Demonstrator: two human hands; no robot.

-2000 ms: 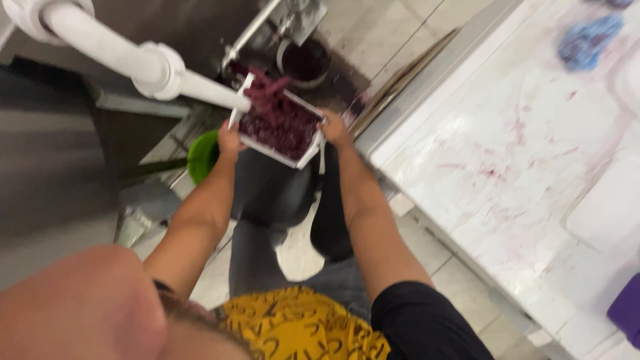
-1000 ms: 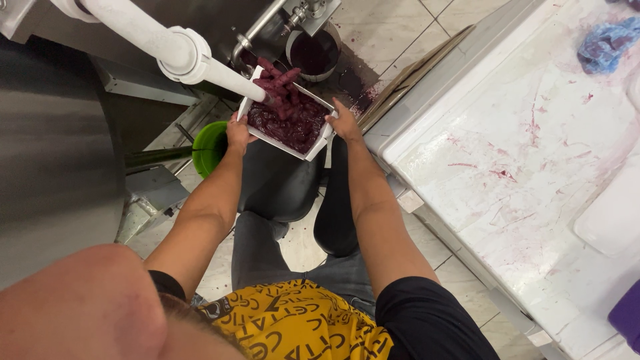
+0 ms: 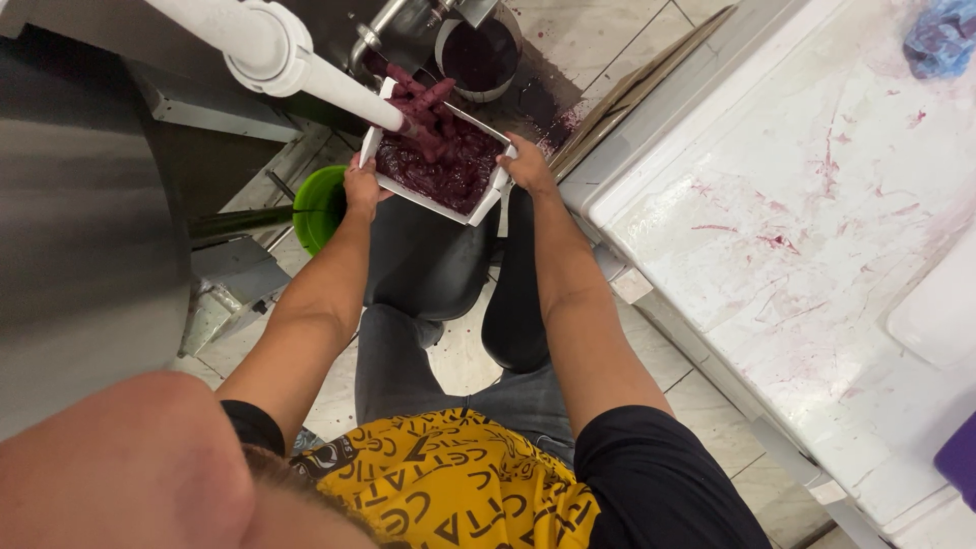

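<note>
Between my two hands is a white rectangular container (image 3: 431,203), filled with thick, glossy dark purple pulp (image 3: 450,171). My left hand (image 3: 363,183) grips its left side, and my right hand (image 3: 528,163) grips the right corner with the thumb over the rim. A white plastic pipe (image 3: 351,95) slants down from the upper left, its end over the container. Thick reddish-purple strands (image 3: 427,103) lie heaped at the pipe's end, some reaching the container's far edge. The undersides of the container and most of my fingers are hidden.
A black padded seat (image 3: 431,259) is below the container. Left of it stand a green bucket (image 3: 319,210) and a large steel vessel (image 3: 84,213). A bucket of dark liquid (image 3: 479,57) stands beyond, near spilled liquid. A stained white table (image 3: 732,290) with blue crumpled plastic (image 3: 942,42) occupies the right.
The purple pulp has risen and spread in the container, covering more of its inside. Both hands keep their hold on it.
</note>
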